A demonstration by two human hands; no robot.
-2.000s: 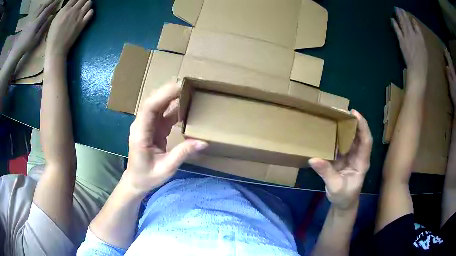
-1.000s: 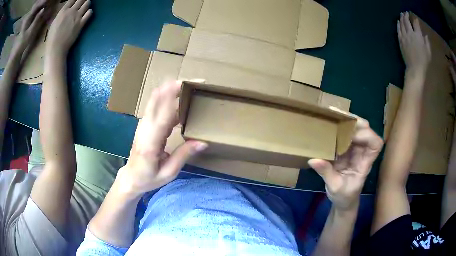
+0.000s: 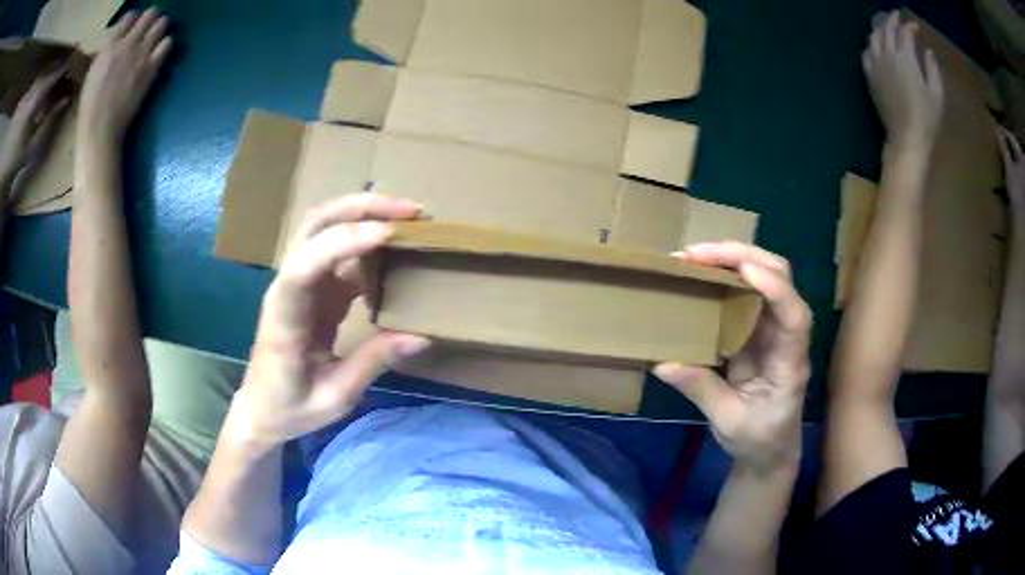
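A partly formed cardboard box [image 3: 551, 309] is held up in front of me, its open side towards me. My left hand [image 3: 326, 315] grips its left end, thumb on the lower edge and fingers on the upper edge. My right hand [image 3: 747, 348] grips its right end the same way. A flat box blank [image 3: 506, 135] lies on the table behind and below the box, its flaps spread left and right. The held box hides part of the blank's near side.
The dark green table [image 3: 776, 135] runs across the view. A person's arm [image 3: 107, 247] is at the left, over cardboard. Another person's arm [image 3: 882, 270] is at the right, beside a large brown blank [image 3: 955, 247]. The table's near edge is just below the box.
The held box has tilted, so its opening looks narrower and its upper edge sits lower. My fingers now lie over the upper edge. The surroundings have shifted slightly left in view.
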